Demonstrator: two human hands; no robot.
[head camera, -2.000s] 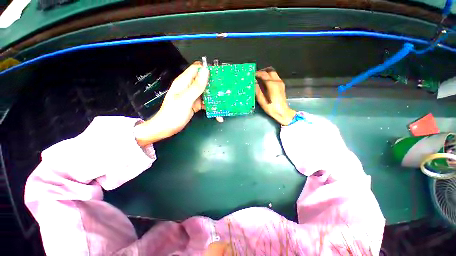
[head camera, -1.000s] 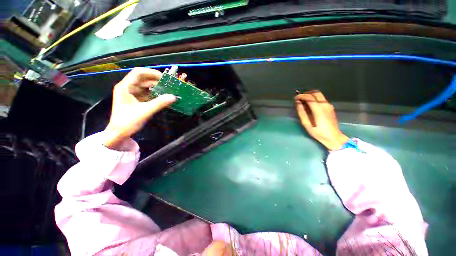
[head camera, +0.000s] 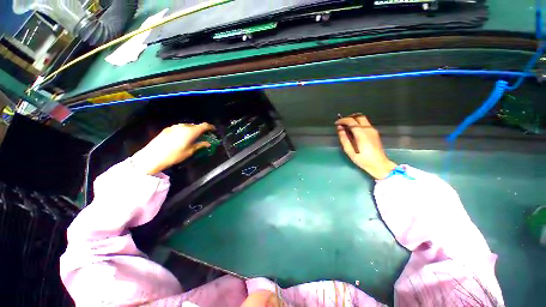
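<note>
My left hand is over the slotted black tray at left, its thumb and fingers around the edge of a green circuit board that sits low among the compartments. Most of that board is hidden by the hand and the dark tray. Several other boards show as thin pale-green lines in the tray, just right of the hand. My right hand is above the back of the bench with fingers curled around a slim dark pen-like tool. A blue wrist strap is on the right wrist.
A long blue cord runs across the back, with a coiled blue cord at right. Black sheets with green boards lie on the raised shelf, beside white paper. A green object is cut off at the right edge.
My left hand took the board from in front of me to over the tray, then lowered it in. My right hand is off the board and stays apart. The view has swung left.
</note>
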